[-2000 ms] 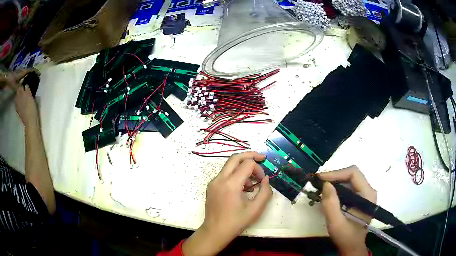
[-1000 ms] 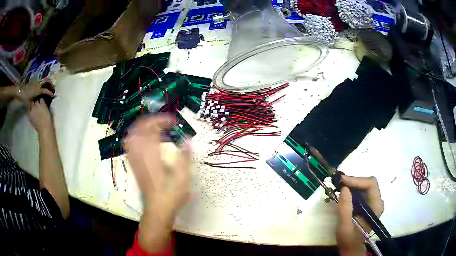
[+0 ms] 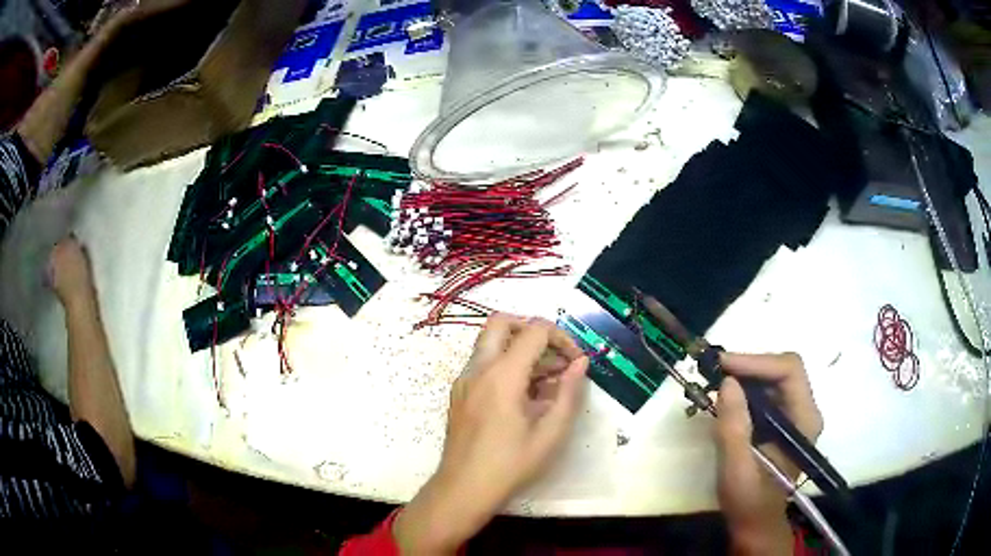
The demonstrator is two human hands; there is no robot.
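Observation:
My left hand (image 3: 494,418) is at the lower centre, fingertips pinched on a connector lead, mostly hidden by the fingers; its short reddish end (image 3: 597,353) shows over the nearest solar panel (image 3: 630,389). That panel lies tilted on the tabletop, its green strip up. My right hand (image 3: 761,434) grips the black soldering iron (image 3: 769,418); its metal tip and thin guide tube point up-left over the green strips. The row of dark panels (image 3: 717,217) extends up-right. A loose pile of red and black leads (image 3: 500,223) with white plugs lies at centre.
Wired panels (image 3: 277,234) lie piled at left. A clear hood (image 3: 511,76) stands behind the leads, a cardboard box (image 3: 179,103) back left. The soldering station (image 3: 897,206) and red loops (image 3: 897,348) are at right. Another person's arm (image 3: 92,348) is at left.
My left hand has moved from beside the left pile back to the nearest panel, now pinching a lead. The iron stays over the panels. The other person's one arm now reaches towards the box.

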